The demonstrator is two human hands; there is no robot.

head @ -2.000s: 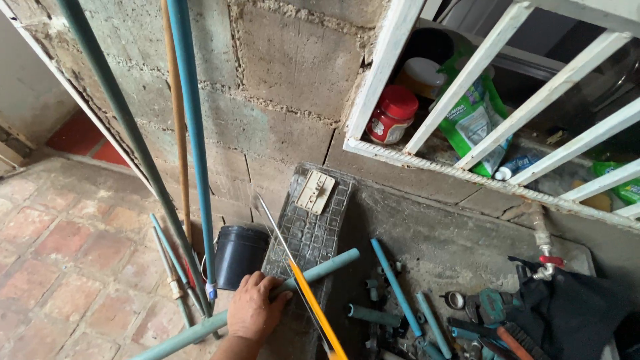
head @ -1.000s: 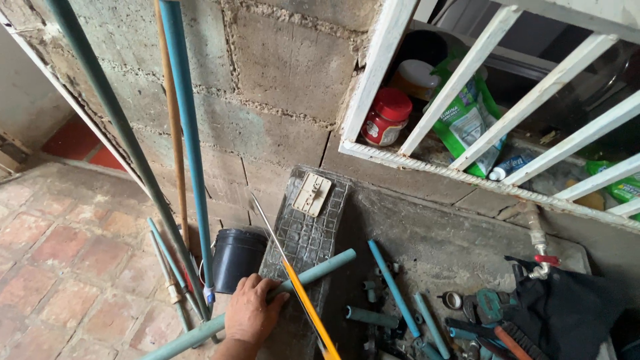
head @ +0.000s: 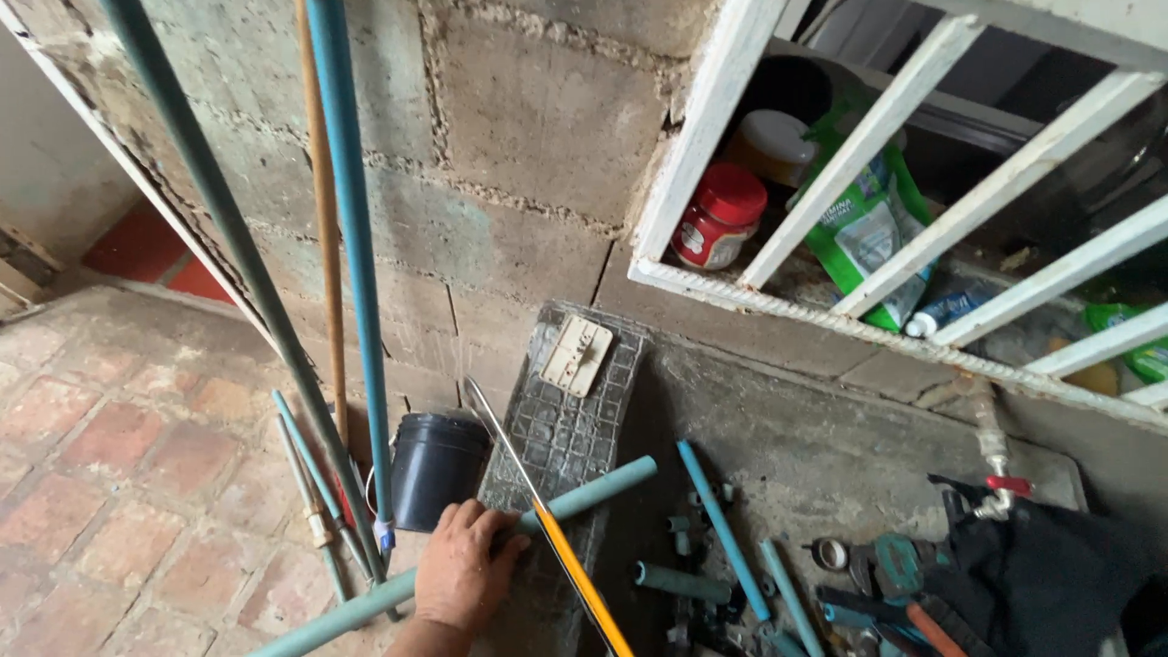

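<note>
My left hand (head: 464, 561) grips a light green plastic pipe (head: 342, 619) that lies slantwise over the edge of the tiled ledge (head: 547, 438). A hacksaw with a yellow-orange frame (head: 577, 568) crosses the pipe just right of my fingers; its far tip points up toward the block wall. The pipe's free end sticks out to the right of the saw. The saw's handle is below the picture, and so is my right hand. A beige plastic plate (head: 577, 356) lies on top of the ledge.
A black bucket (head: 438, 470) and upright pipes (head: 351, 228) stand at left. To the right, pipe offcuts (head: 725, 529), fittings, tools and a black cloth (head: 1049, 584) lie beneath a tap (head: 1004, 488). White window bars (head: 867, 151) run above, with a red-lidded jar (head: 721, 214) behind them.
The hacksaw has shifted a little along its length across the pipe. My left hand keeps its hold on the pipe.
</note>
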